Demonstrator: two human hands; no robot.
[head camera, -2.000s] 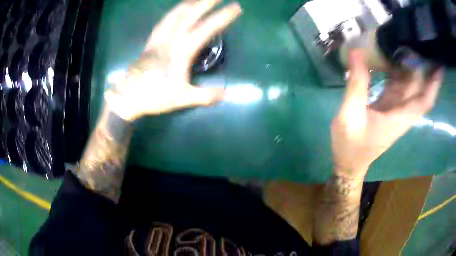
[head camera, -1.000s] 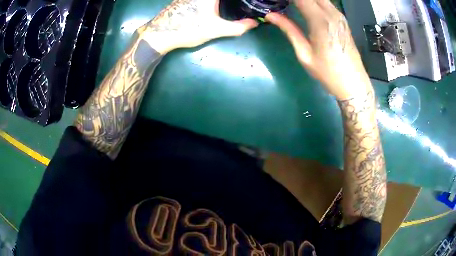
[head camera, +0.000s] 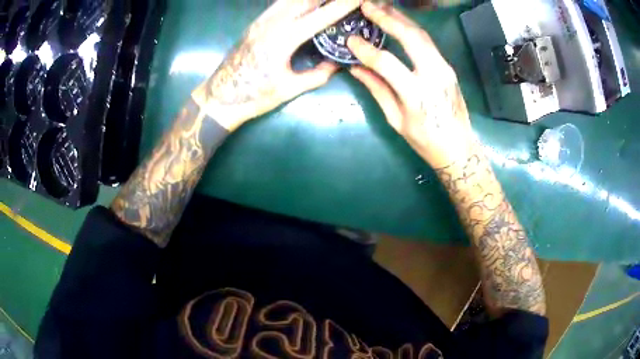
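A round black lamp unit (head camera: 340, 43) is held at the top middle, its dotted face with a pale rim towards me. My left hand (head camera: 281, 59) grips it from the left, fingers over the top edge and thumb below. My right hand (head camera: 414, 87) touches it from the right, one finger on its face and the thumb at its lower rim. Part of the unit is hidden behind the fingers. The electric screwdriver is not clearly in view.
A black blister tray (head camera: 88, 91) with round pockets lies at the left. A white-grey screw feeder (head camera: 502, 52) stands at the upper right, with a clear screw cup (head camera: 561, 148) below it. Tiny screws (head camera: 422, 179) lie on the green bench (head camera: 316, 175). A cardboard box (head camera: 421, 273) is below the edge.
The right hand has left the dark screwdriver by the feeder and come to the lamp unit. The unit's dotted face has come into view, and a right finger now rests on it.
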